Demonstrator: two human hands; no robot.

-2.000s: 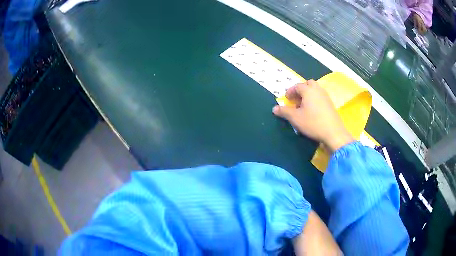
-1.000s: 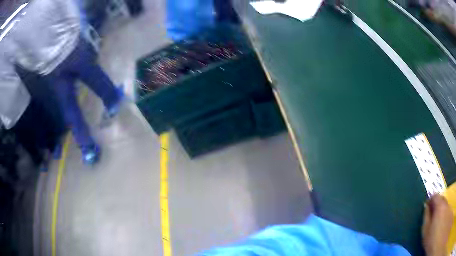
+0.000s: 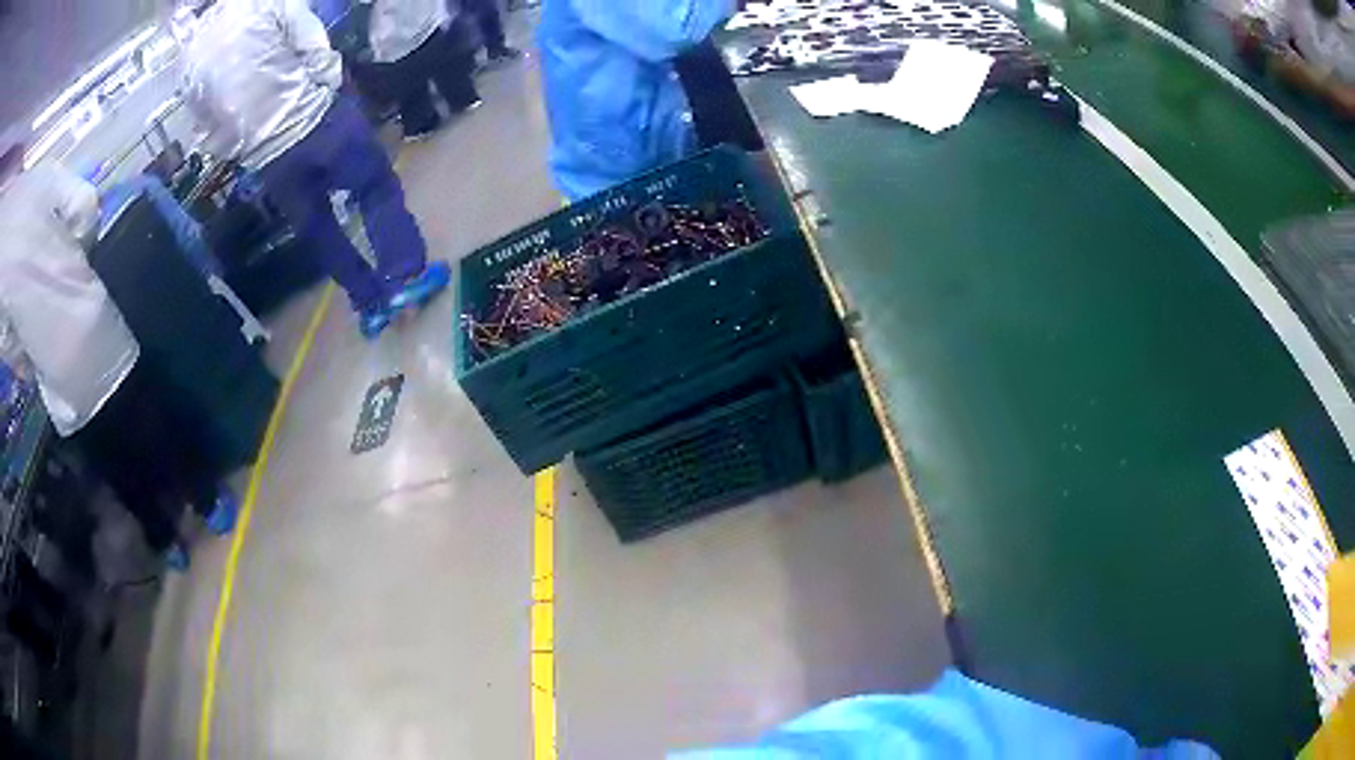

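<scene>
The white adhesive tape sheet with small printed marks and a yellow edge lies on the dark green table at the right. Part of the yellow release liner shows at the right edge of the picture, cut off. A blue sleeve of mine crosses the bottom edge. Neither of my hands is in view.
A green crate full of reddish-brown and dark parts stands on other crates left of the table. White paper and a black-and-white patterned stack lie at the table's far end. A person in blue stands there. Several people are at the left.
The view has swung left and steadied, so the crate and walkway now show. The tape sheet now lies at the right edge. The hand seen at the liner has left the picture.
</scene>
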